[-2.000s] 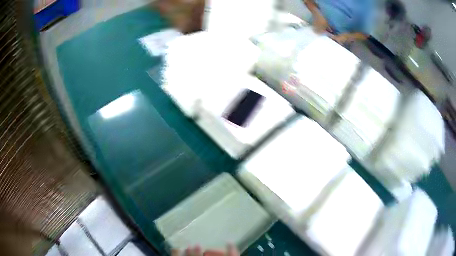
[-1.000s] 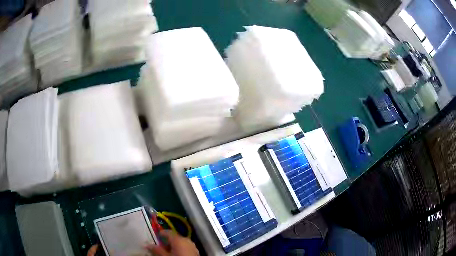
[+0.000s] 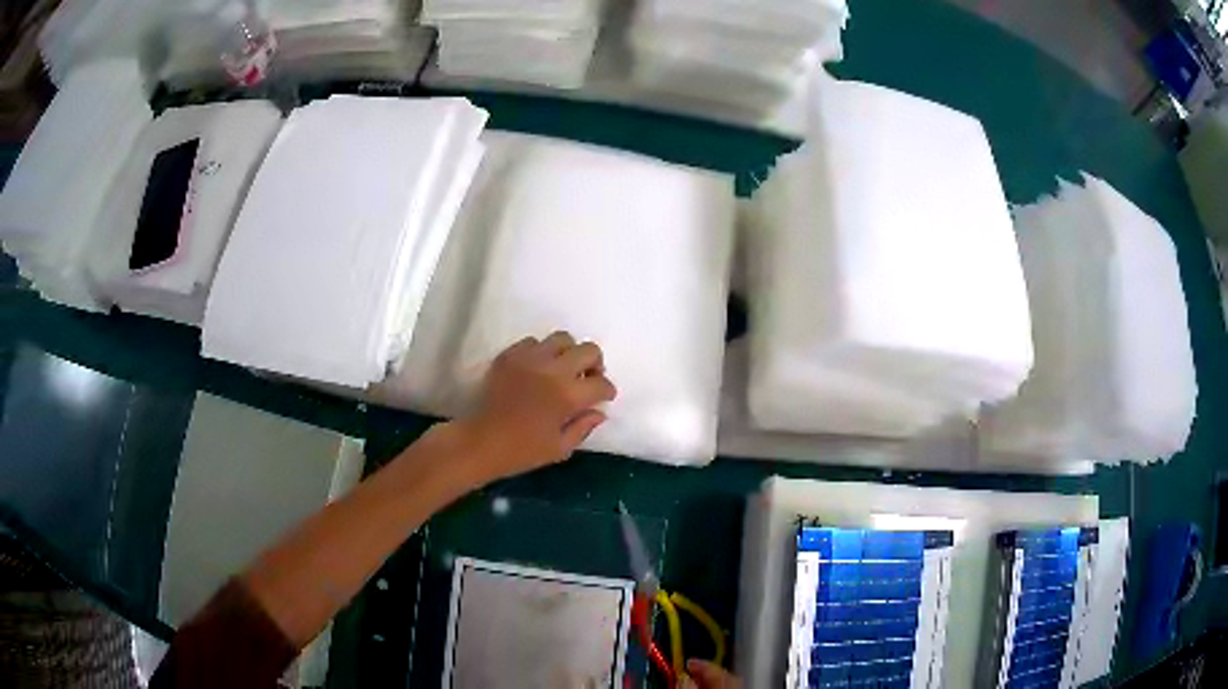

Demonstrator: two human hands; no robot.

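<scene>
My left hand reaches over the work spot, and its curled fingers touch the near part of a milky white film stack. Whether they pinch a sheet cannot be told. My right hand is mostly cut off by the bottom edge; a few fingers show at the yellow and red scissors, and their grip is unclear. The scissors lie beside the dark-bordered pale template, their blades pointing away from me.
A bright white sheet stack, a phone on sheets and a glass stack are left. Tall film stacks stand behind right. Blue cell strings lie on a white pad. A blue tape dispenser is far right.
The view has turned left since the frame before. My left hand has moved from the template's side up to the film stack. My right hand remains near the scissors, lower in the picture.
</scene>
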